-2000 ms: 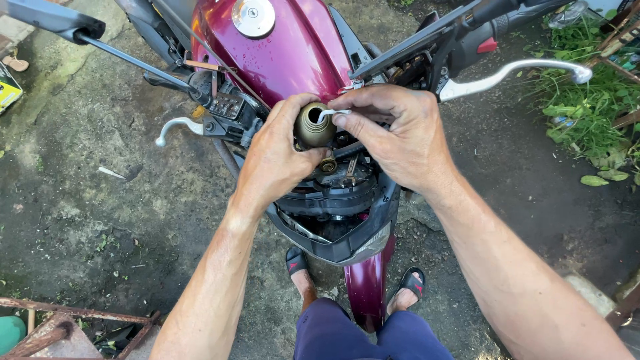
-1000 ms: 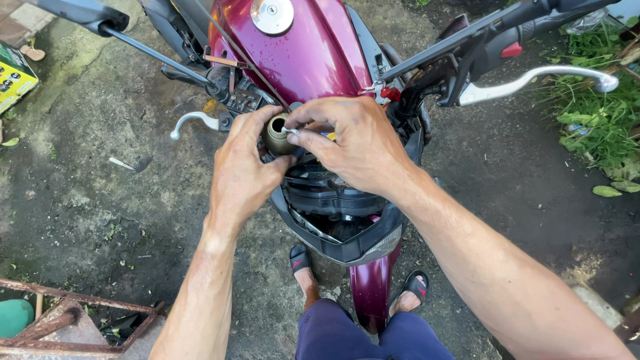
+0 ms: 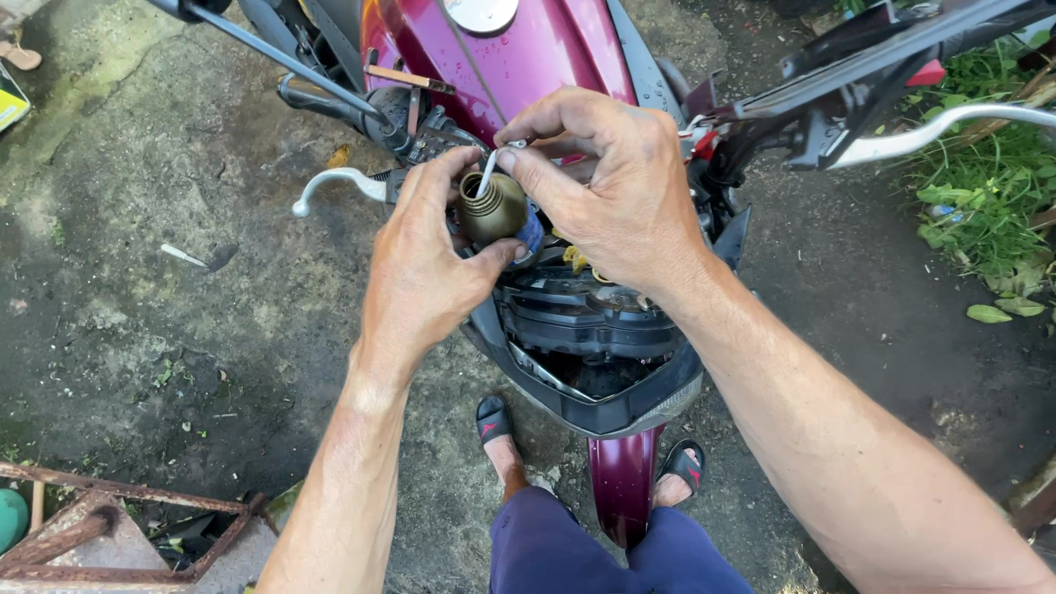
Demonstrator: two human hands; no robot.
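My left hand (image 3: 429,247) is closed round a small olive-coloured bottle (image 3: 501,216) with a threaded neck and a blue label, tilted so its open mouth shows. Between thumb and forefinger, my right hand (image 3: 610,181) pinches a thin white stick or tube (image 3: 487,172), whose lower end sits inside the bottle's mouth. Both hands are over the front of a motorcycle, between its purple fuel tank (image 3: 528,58) and the black headlight fairing (image 3: 606,404). Something yellow (image 3: 575,259) lies just below my right hand, partly hidden.
A silver lever (image 3: 338,183) juts out at left, and a longer one (image 3: 940,132) at right. Mirror stems cross both upper corners. The purple front fender (image 3: 624,487) lies between my feet in black slides. A rusty metal frame (image 3: 124,495) stands at lower left.
The bottle has tilted, and the stick, over its mouth before, now reaches into it. The yellow thing below my right hand has come into sight.
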